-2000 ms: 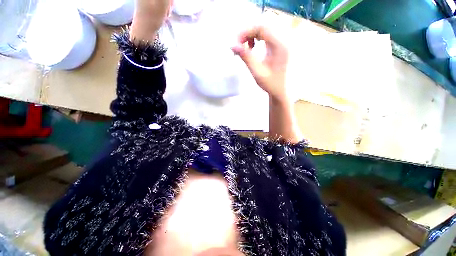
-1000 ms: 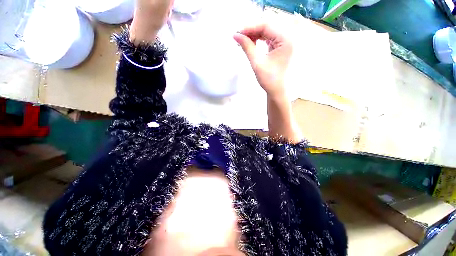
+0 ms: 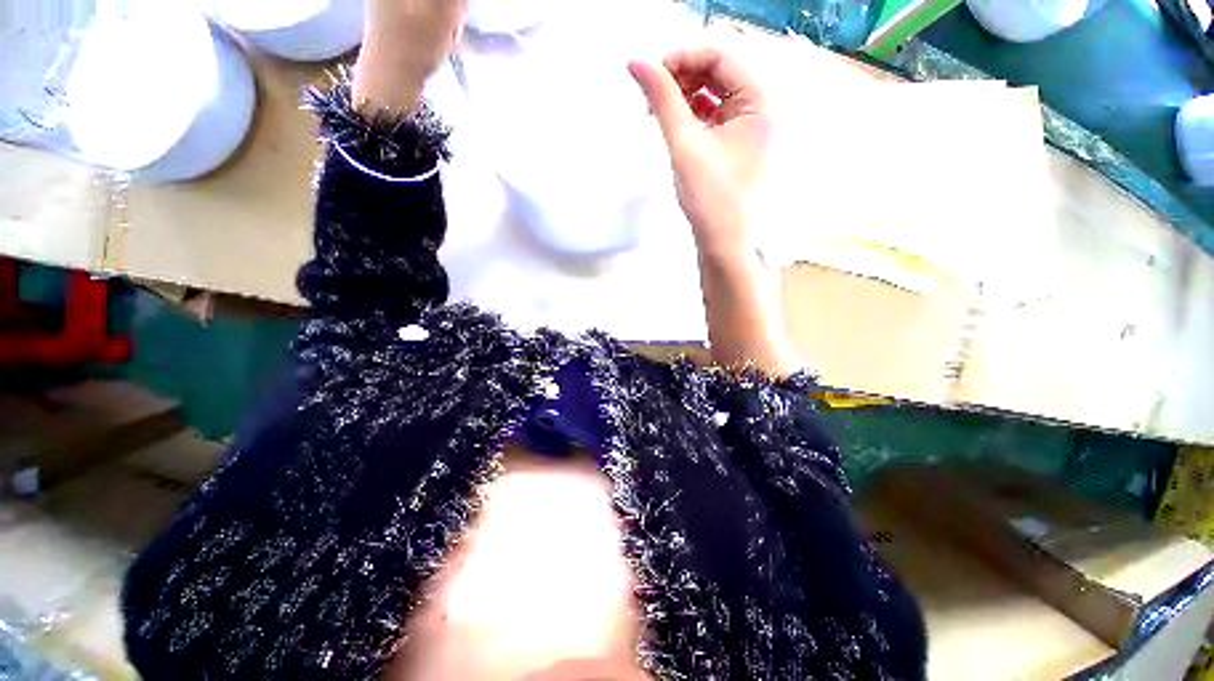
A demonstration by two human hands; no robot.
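A glossy white container (image 3: 575,213), badly overexposed, sits on a plain white work pad (image 3: 533,306) in front of me, between my hands. My left hand (image 3: 406,47) is at the top edge, beside the container's left; its fingers are cut off by the frame, so its grip is hidden. My right hand (image 3: 719,127) is raised to the right of the container, thumb and index finger apart, other fingers curled. No sticker can be made out in it; the glare is too strong to tell.
White containers (image 3: 167,100) stand at the upper left on the cardboard covering (image 3: 200,246). Overexposed white sheets (image 3: 919,160) lie to the right. A green metal bar (image 3: 909,23) and more white containers (image 3: 1032,13) are beyond. Cardboard cartons (image 3: 1065,545) are below right, a red plastic shape (image 3: 67,326) at left.
My right hand has moved slightly up, and its thumb and index finger have come apart. The white containers on the far green surface have shifted left. My left hand is nearly unchanged.
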